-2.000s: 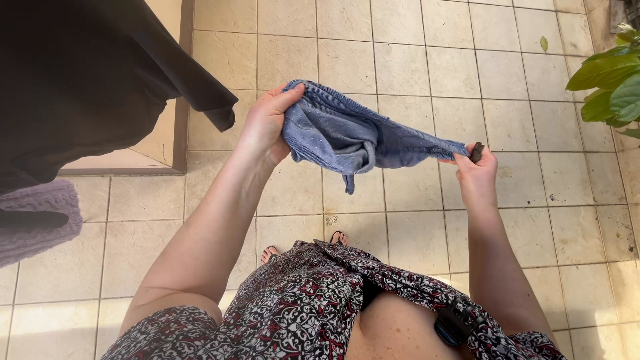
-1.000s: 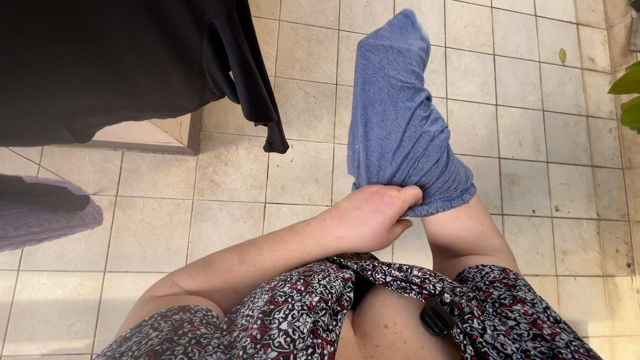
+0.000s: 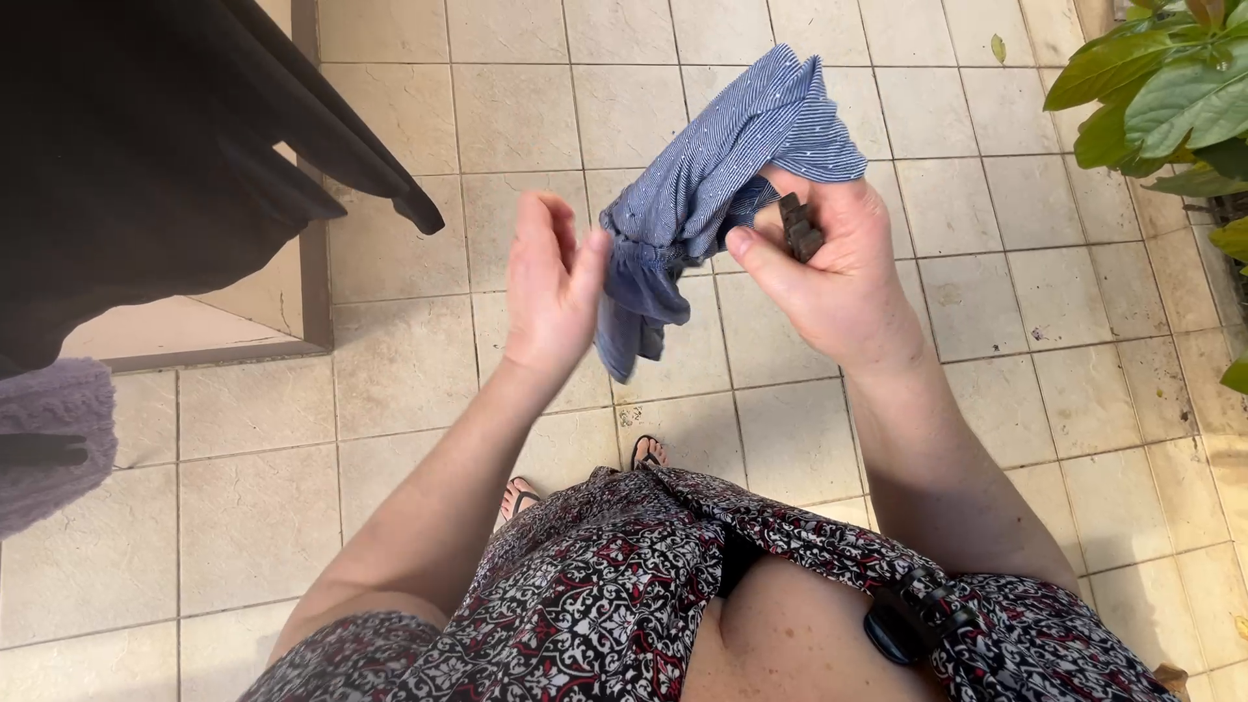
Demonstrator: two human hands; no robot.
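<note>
A blue-and-white striped cloth garment (image 3: 682, 185) hangs bunched from my right hand (image 3: 829, 253), its gathered seam and plainer blue end pointing down to the left. The fingers of that hand are under and partly inside the fabric. A small dark brown clip, perhaps a clothespin (image 3: 801, 227), is also held in the right palm. Just left of the garment is my left hand (image 3: 553, 283), fingers apart from the thumb, holding nothing; whether it brushes the fabric edge cannot be told.
Black cloth (image 3: 146, 146) hangs at the upper left, above a framed corner (image 3: 317, 195). A fluffy mauve textile (image 3: 58, 429) lies at the left edge of view. Leafy green plants (image 3: 1189, 107) stand at the upper right. Beige tiles (image 3: 253, 507) cover the floor around my feet in sandals.
One second ago the garment was pulled over my right hand and forearm, with my left hand gripping its hem. Now its striped side shows, and my left hand has let go.
</note>
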